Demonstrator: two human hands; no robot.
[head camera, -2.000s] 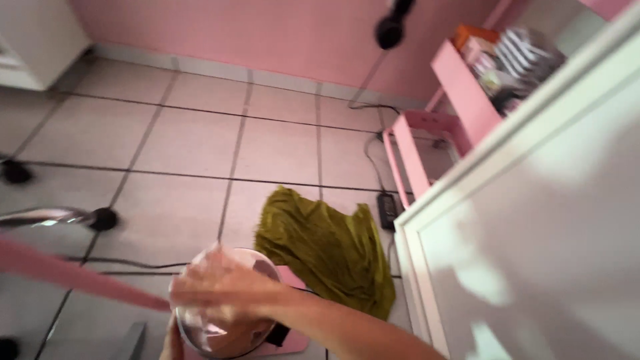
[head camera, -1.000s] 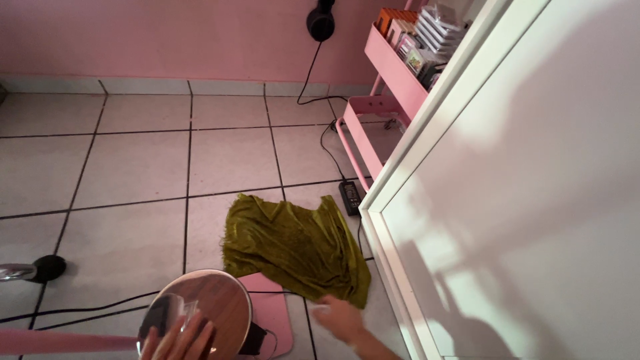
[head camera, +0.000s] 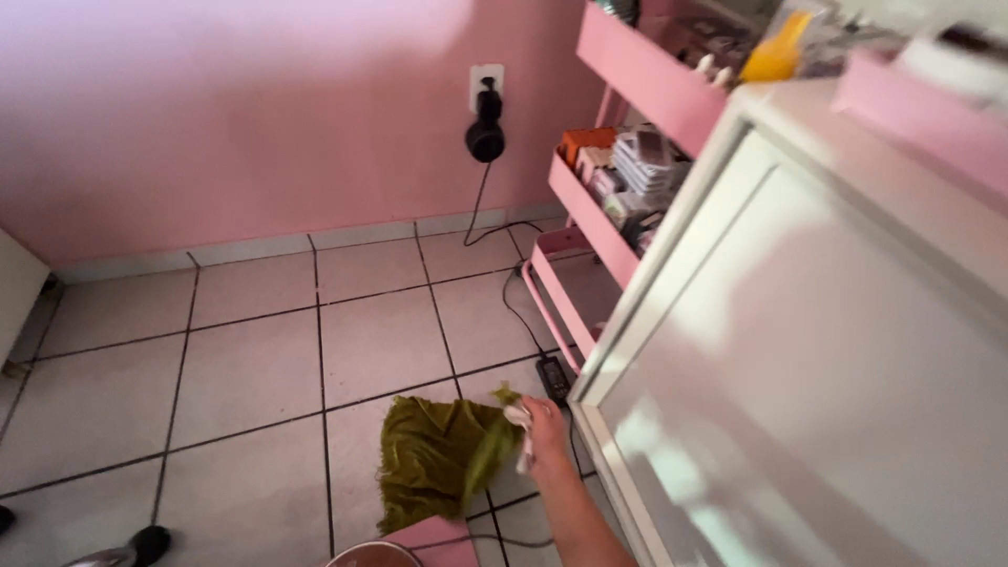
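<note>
My right hand (head camera: 543, 429) reaches down over the tiled floor and grips an edge of a green velvet cloth (head camera: 433, 453), lifting one side of it. A crumpled whitish thing (head camera: 521, 417), maybe a tissue, is in the same hand. The rest of the cloth lies wrinkled on the tiles. Just below it is a pink flat base (head camera: 449, 539), with a cable across it. The rim of a round object (head camera: 376, 554) shows at the bottom edge. My left hand is out of view.
A pink tiered cart (head camera: 594, 209) with boxes and packages stands by a white cabinet (head camera: 787, 378). A black power adapter (head camera: 554, 378) lies beside the cabinet. A black plug (head camera: 486, 138) hangs at the wall outlet (head camera: 487, 87). A chair caster (head camera: 150, 543) is at lower left.
My right hand has taken hold of the green cloth, which lay flat before, and raised its edge. My left hand, over the round object a second ago, has left the view. The view has tilted up.
</note>
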